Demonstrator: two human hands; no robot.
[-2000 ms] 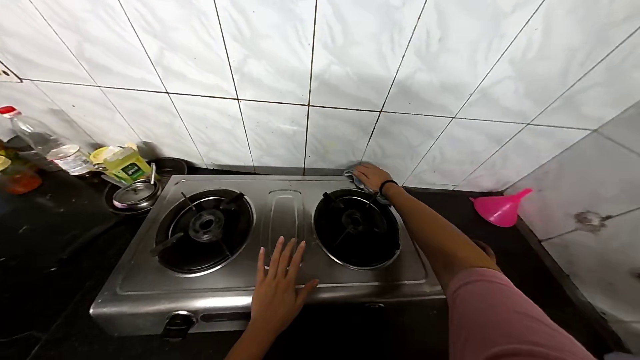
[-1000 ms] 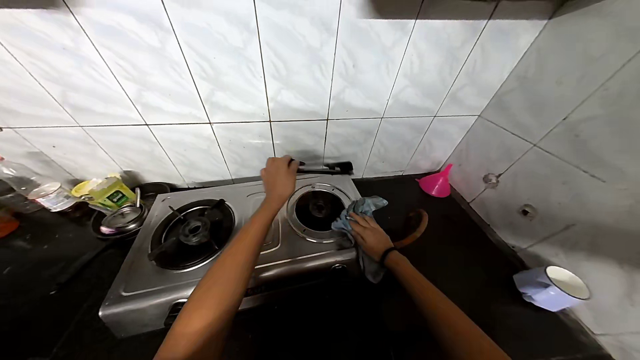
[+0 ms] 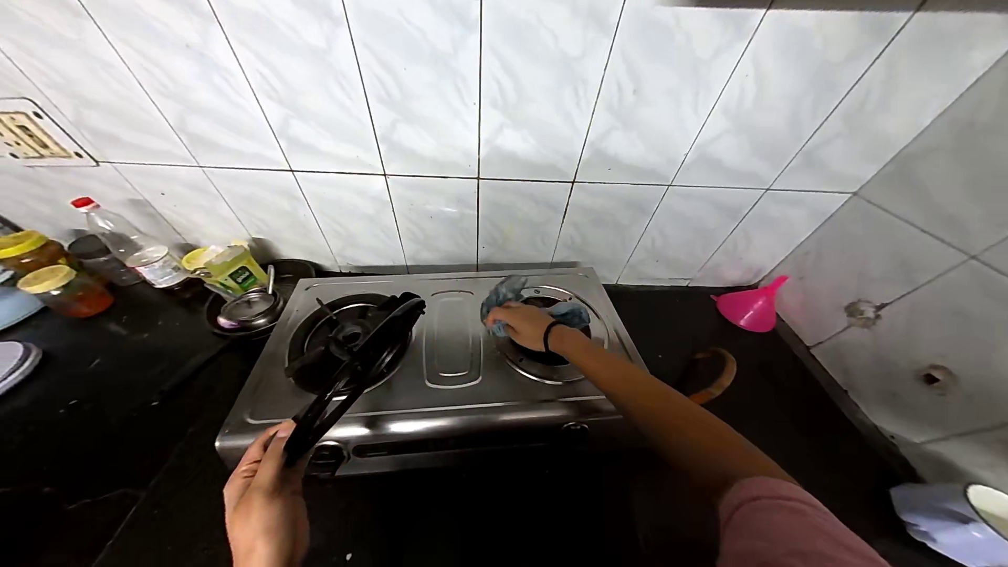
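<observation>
A steel two-burner gas stove stands against the tiled wall. My left hand grips one edge of a black pan support, which is tilted up over the stove's left burner. On the right burner, whose metal ring is uncovered, my right hand presses a blue-grey cloth. Part of the cloth shows on each side of the hand. My palm and the burner's middle are partly hidden.
A pink funnel and a curved brown object lie right of the stove. A pan, a yellow packet, a plastic bottle and several jars stand at left. A white-rimmed container is at lower right.
My left hand has brought the black pan support from behind the right burner to the front left. My right hand with the cloth has moved from the burner's right edge onto the burner.
</observation>
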